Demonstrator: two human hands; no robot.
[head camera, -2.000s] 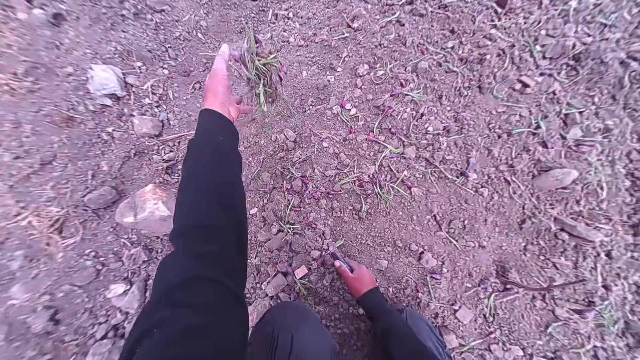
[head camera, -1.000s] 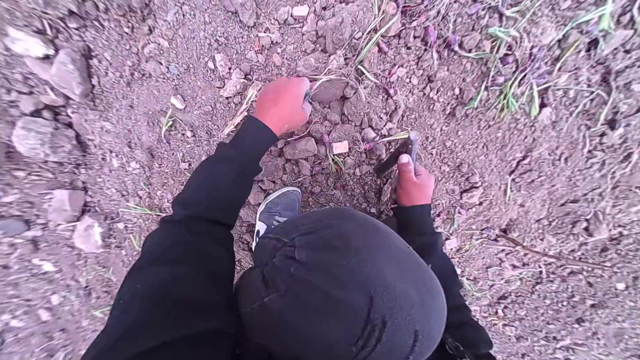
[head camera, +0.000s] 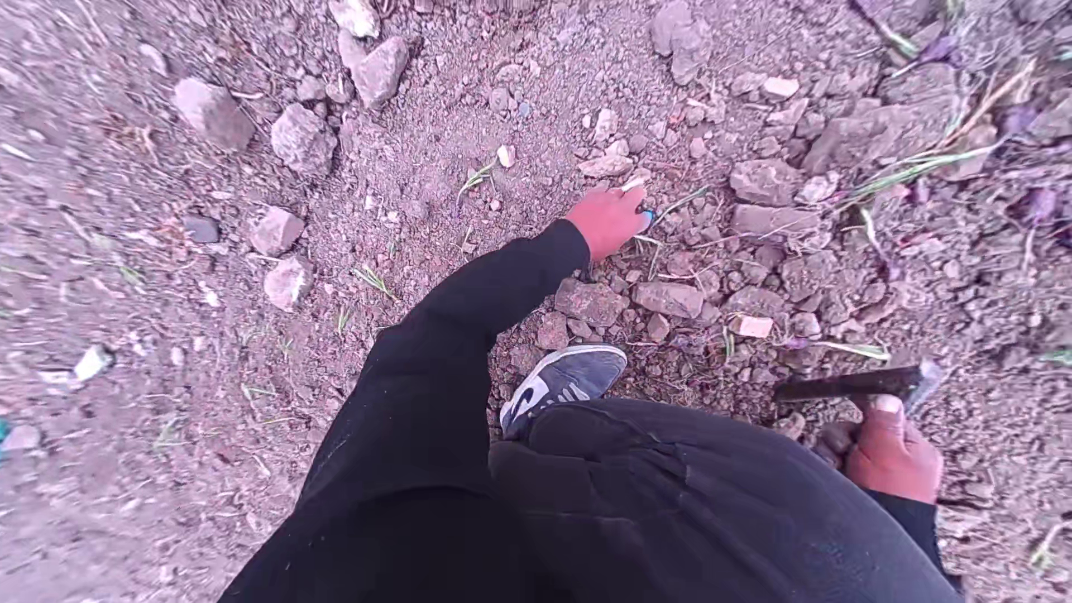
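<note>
My left hand reaches down to the stony soil, its fingers partly curled beside thin green and dry stems. A small blue spot shows at its fingertips; whether anything is gripped is unclear. At the lower right, my right hand is closed around a short-handled hoe or pick, whose dark metal head points left just above the ground. Most of the handle is hidden in the fist. A loose plant with a purple base and pale green stem lies just above the tool's head.
My shoe rests on the soil between the hands, beside my bent knee. Flat stones and clods lie in front of it. Larger rocks are at the upper left. More purple and green plants lie at the upper right.
My left hand has come back from beside a bunch of green plants farther out to the soil near my shoe. The tool in my right hand shows more plainly. The view has shifted.
</note>
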